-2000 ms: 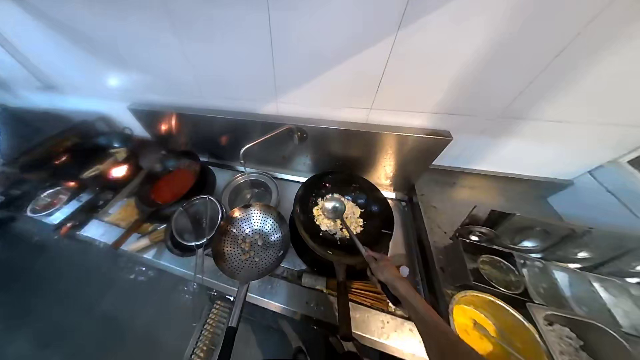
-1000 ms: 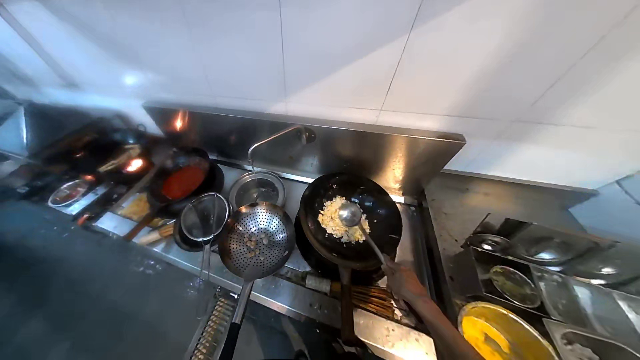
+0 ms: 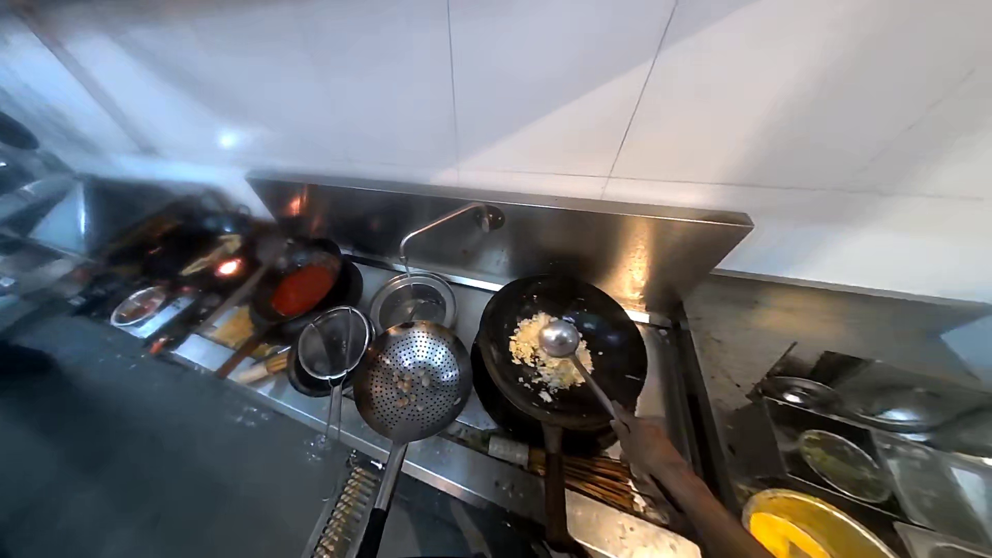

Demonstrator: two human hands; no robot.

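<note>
My right hand (image 3: 645,440) grips the handle of a metal ladle (image 3: 559,339) whose bowl rests among chopped pale food (image 3: 535,349) in a black wok (image 3: 616,333). The wok sits on the stove at centre right, its handle pointing down toward me. My left hand is not in view. Left of the wok, a perforated metal strainer (image 3: 415,368) holds a few food bits, its black-ended handle toward me. Beside it lies a fine mesh sieve (image 3: 333,341). Under the wok handle is a bamboo brush (image 3: 593,473).
A pan of red sauce (image 3: 306,288) stands left, with a small flame (image 3: 229,267) beyond it. A water spout (image 3: 442,222) reaches over a round metal pot (image 3: 415,298). At right are a bowl of yellow food (image 3: 790,531) and metal containers (image 3: 845,465). A steel backsplash (image 3: 558,244) stands behind.
My right hand has kept hold of the ladle, and the ladle bowl has shifted over the food in the wok. The pale food lies differently spread.
</note>
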